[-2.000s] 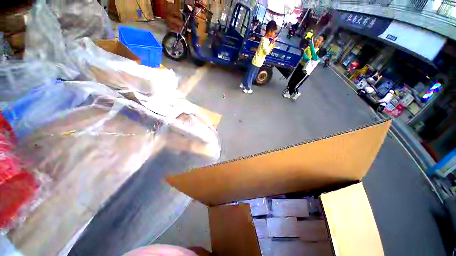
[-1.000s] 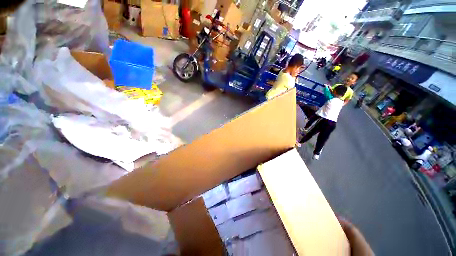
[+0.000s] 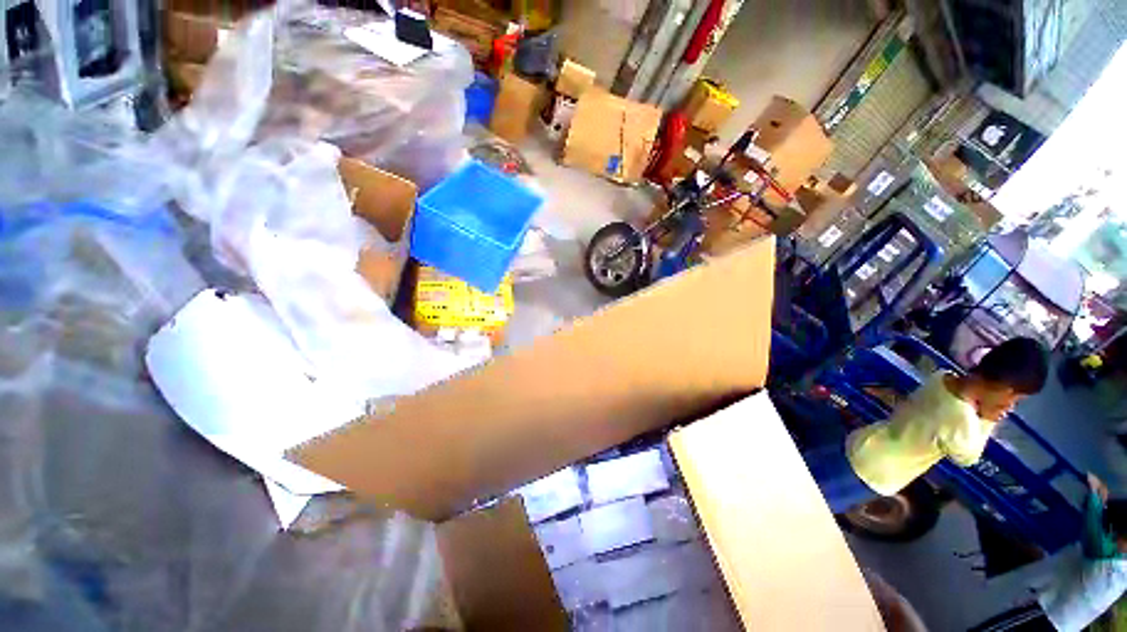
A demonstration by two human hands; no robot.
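An open brown carton (image 3: 581, 383) is right in front of me at the bottom centre, its flaps standing up and out. Rows of small silver-grey packs (image 3: 616, 523) fill it. The carton's lower part is cut off by the picture's edge. A small blurred piece of my right hand (image 3: 899, 610) shows at the outer side of the right flap, at the bottom edge; its fingers cannot be made out. My left hand is not in view.
Plastic-sheeted stacks (image 3: 111, 407) fill the left. A blue crate (image 3: 476, 225) sits on a yellow pack (image 3: 460, 300) beyond the carton. A blue cargo tricycle (image 3: 865, 333) and a person in a yellow top (image 3: 921, 435) are at the right. Cartons (image 3: 614, 133) stand at the back.
The view has swung left, so the crate, tricycle and people sit further right in the picture. The carton has stayed in front of me. The left hand's edge seen earlier is gone.
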